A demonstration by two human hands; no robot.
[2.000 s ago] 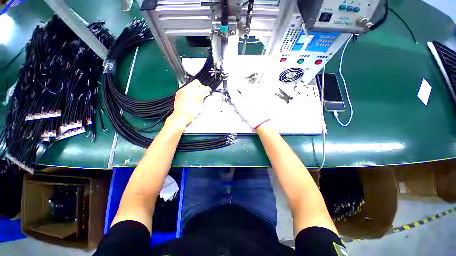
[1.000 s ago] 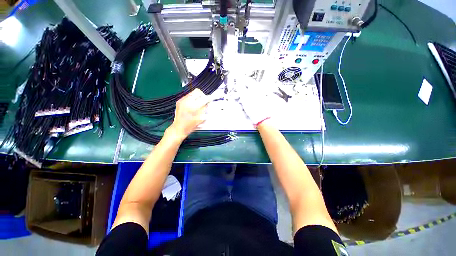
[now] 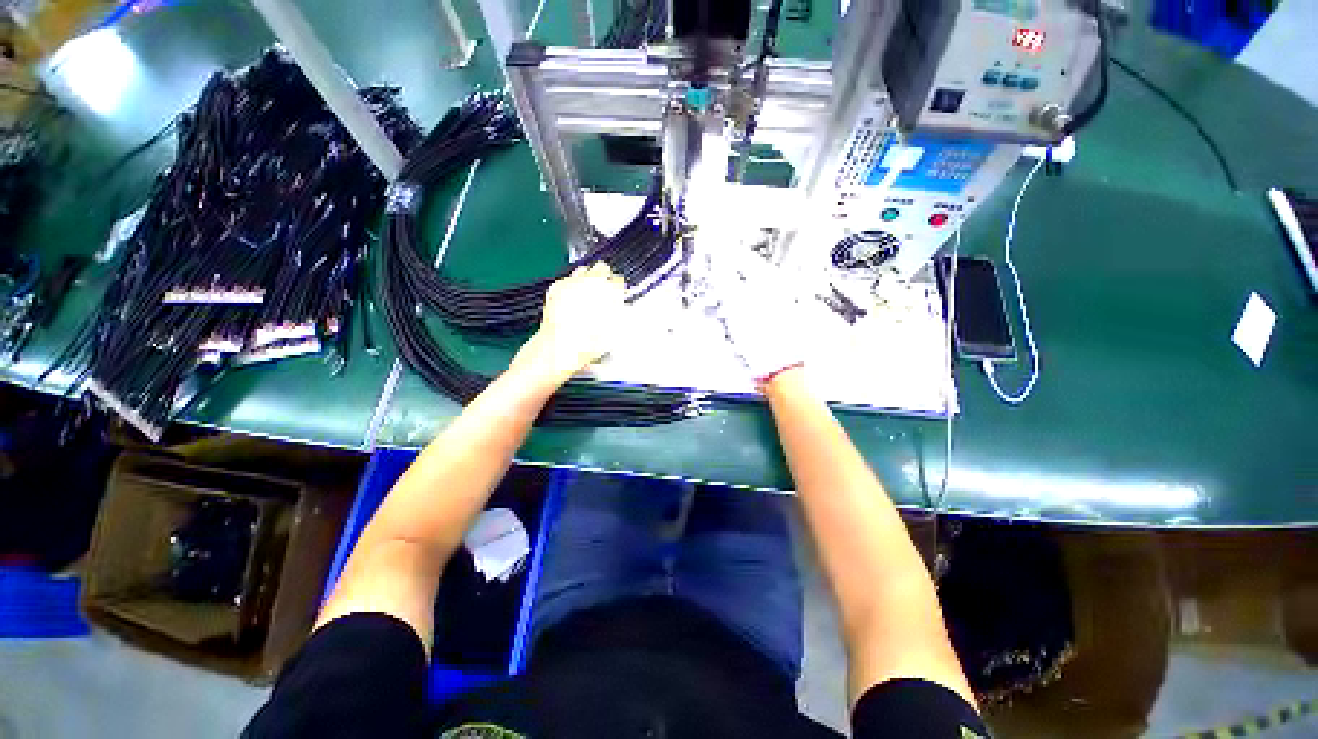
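My left hand (image 3: pixel 583 315) is at the left part of the white base plate (image 3: pixel 867 378), beside the black cable bundle (image 3: pixel 434 293). Its fingers are curled, and glare hides whether they hold anything. My right hand (image 3: pixel 752 329), in a white glove, is under the machine head (image 3: pixel 700 101) and blends into the bright plate. Its fingertips and anything in them cannot be made out. The bundle curves from the tie at left toward the machine, with loose ends at the plate's front edge. The silver machine frame (image 3: pixel 542 137) stands over the plate.
Small dark pliers or tweezers (image 3: pixel 841 303) lie right of my right hand. The control box (image 3: pixel 914 181) and temperature controller (image 3: pixel 997 72) stand right, with a phone (image 3: pixel 983 308) beside. A black cable pile (image 3: pixel 239 217) lies left. A blue bin (image 3: pixel 538 556) and cardboard boxes (image 3: pixel 123 570) are below.
The camera view has turned, so the bench appears tilted and shifted right. My left hand appears more closed and a little away from the head. My right hand stays under the head.
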